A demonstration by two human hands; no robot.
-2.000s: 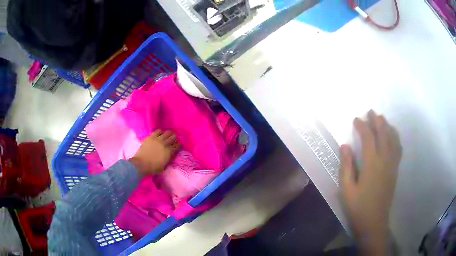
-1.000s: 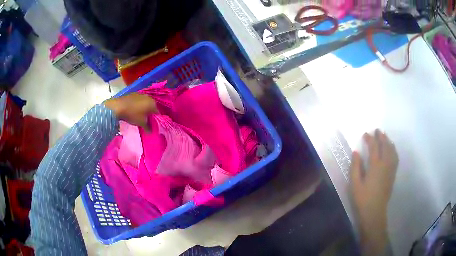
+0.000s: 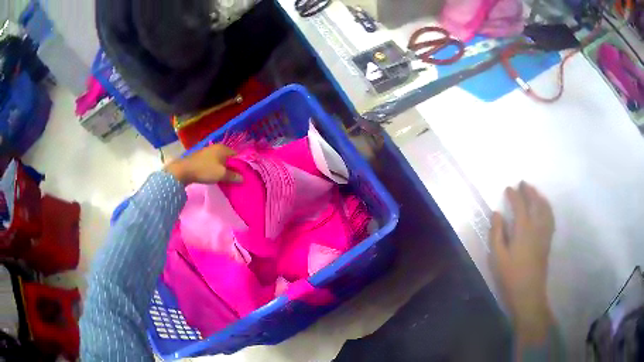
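Observation:
A blue plastic basket (image 3: 353, 265) stands left of the table and holds many cut pink panels. My left hand (image 3: 205, 164) is over its far left part, with its fingers on the edge of a hot-pink panel stack (image 3: 243, 187), which is folded over and shows layered edges. The fingertips are partly hidden by the cloth. Paler pink panels (image 3: 205, 212) lie below that hand. My right hand (image 3: 522, 240) rests on the white table (image 3: 586, 177), fingers slightly apart, holding nothing.
Red-handled scissors (image 3: 436, 45), a dark metal box (image 3: 382, 66), a looped orange-red cord (image 3: 537, 88) and a pale green basket (image 3: 621, 78) are at the far table side. A person in dark clothing (image 3: 162, 49) is at the upper left. Red bins (image 3: 53, 233) stand at left.
My left hand has shifted slightly right and down, and the layered stack is now folded over beside it. The basket appears a little lower. My right hand stays on the table.

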